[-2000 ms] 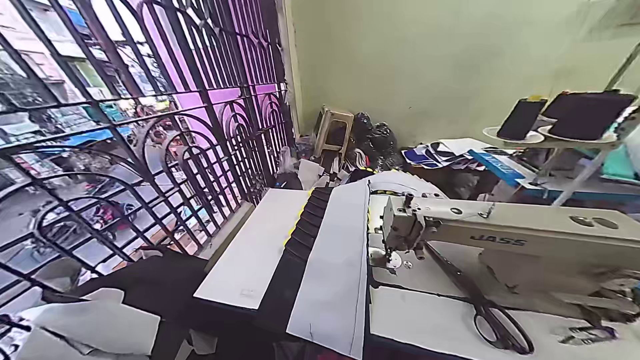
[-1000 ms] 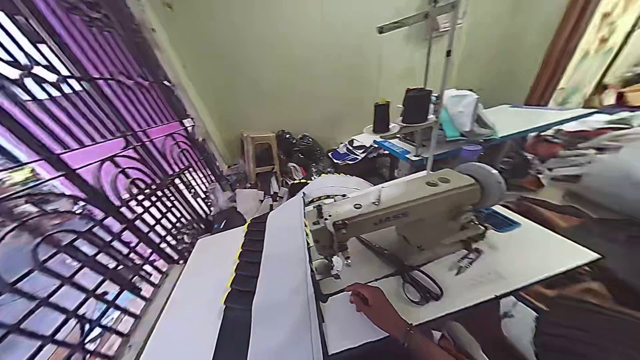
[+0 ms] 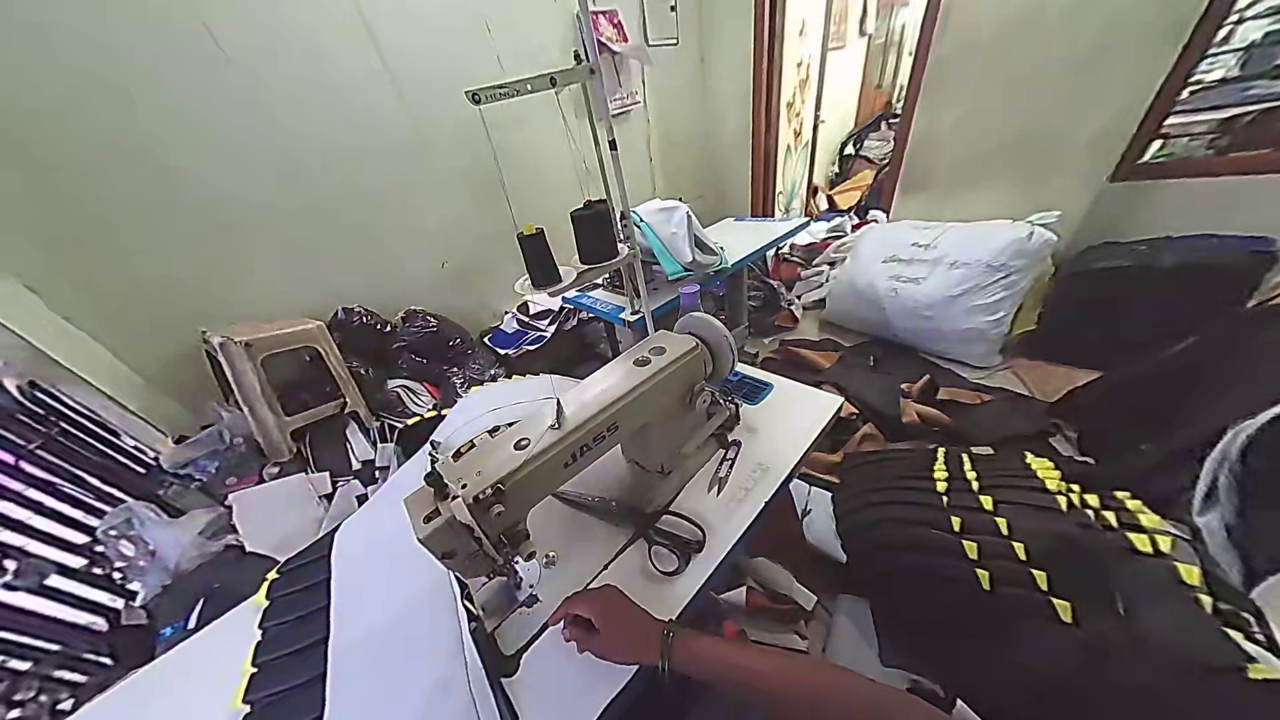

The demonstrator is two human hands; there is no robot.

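Note:
My right hand, a bangle at its wrist, is on the front edge of the white table, just right of the needle area of a sewing machine. Its fingers are curled; whether they pinch anything small cannot be told. Black-handled scissors and small thread snips lie on the machine bed. Left of the needle runs a long white fabric piece, beside a strip of overlapping black pieces with yellow edges. My left hand is out of view.
A thread stand holds black thread cones. Behind it is a blue-edged table. Black pieces with yellow marks are piled at right, near a stuffed white sack. A plastic stool and black bags stand by the wall.
The view has swung right. My right hand, absent two seconds ago, came into view by one second ago and remains beside the machine's needle area.

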